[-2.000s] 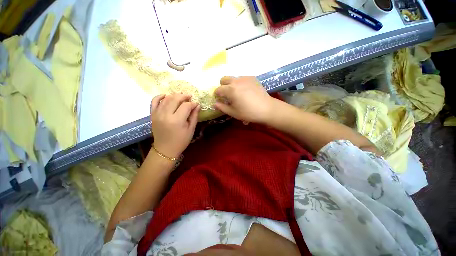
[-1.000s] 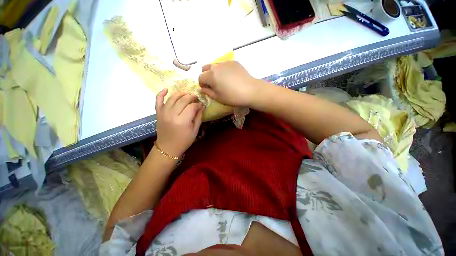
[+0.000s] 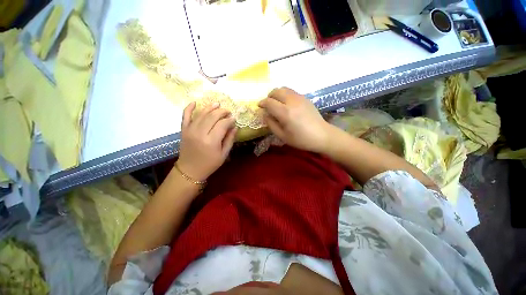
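A yellow fabric panel (image 3: 252,73) lies at the table's front edge, partly washed out by glare. Lace trim (image 3: 245,114) with a scalloped edge lies on it between my hands and runs up and left across the table. My left hand (image 3: 206,137) holds the lace and fabric at the near edge, fingertips down on it. My right hand (image 3: 295,119) pinches the right part of the lace between thumb and fingers. A loose lace end hangs below the edge by my right hand. The fingertips partly hide the lace.
Yellow and grey-white cut pieces (image 3: 49,92) lie at the table's left. A smartphone (image 3: 331,22), dark blue thread snips (image 3: 412,34), a round spool (image 3: 440,21) and a small parts tray (image 3: 471,32) are at the far right. Yellow lace-trimmed pieces (image 3: 429,147) are heaped below the table at right.
My right hand first moved left and up along the lace, then back right and down, uncovering the lace between my hands. My left hand has stayed nearly in place, moving slightly right.
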